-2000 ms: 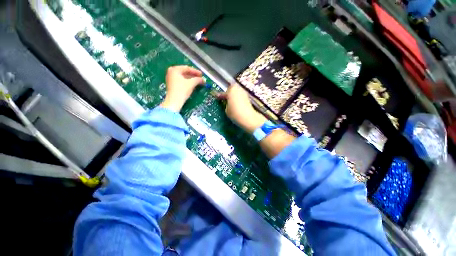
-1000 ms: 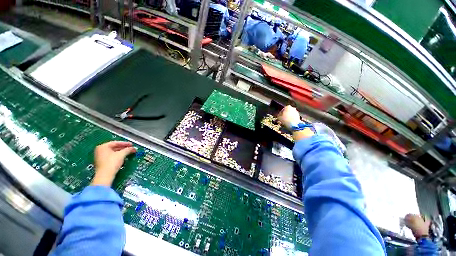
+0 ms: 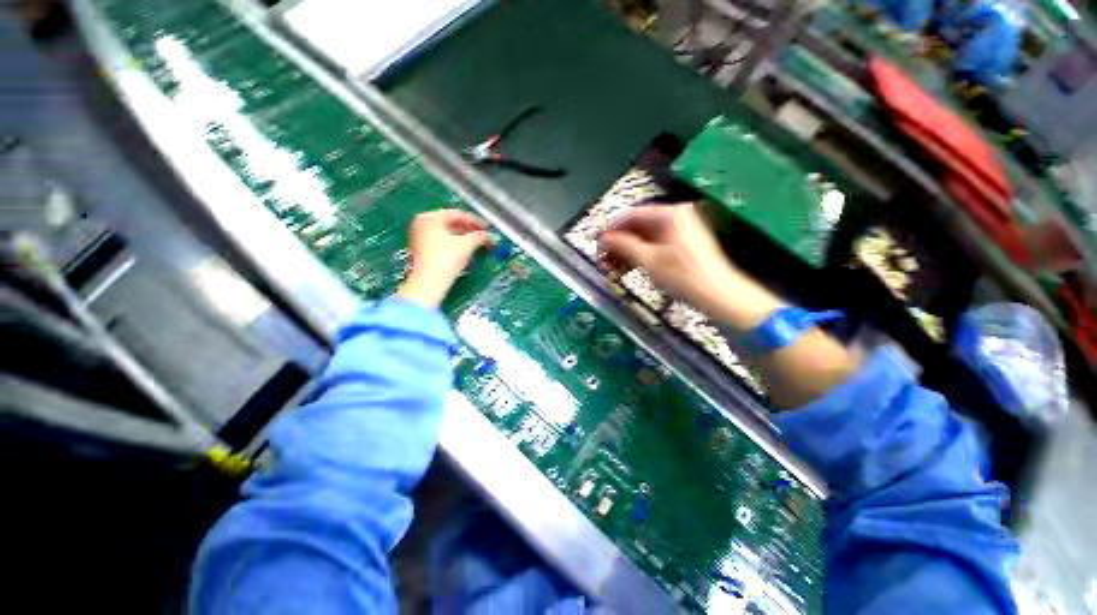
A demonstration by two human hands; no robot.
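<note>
Green circuit boards (image 3: 626, 421) lie along the line, with small blue components standing on them. My left hand (image 3: 443, 252) is over the boards, fingertips together at the far edge beside a small blue component (image 3: 503, 251); whether it holds a piece cannot be told. My right hand (image 3: 668, 246), with a blue wrist band (image 3: 788, 327), is above the near edge of the component bins, fingertips pinched; any piece between them is blurred. Pale components (image 3: 620, 204) lie in a black bin, partly hidden by my right hand.
A silver rail (image 3: 535, 246) runs between boards and bins. Side cutters (image 3: 511, 150) lie on the green mat (image 3: 577, 84). A spare board (image 3: 758, 186) lies across the bins. A clear bag (image 3: 1020, 348) is at the right. A clipboard (image 3: 373, 30) is at the top. People in blue are beyond.
Since one second ago, my right hand has come back from the far bin of pale components to the near bins. My left hand remains at the boards. The camera view has turned.
</note>
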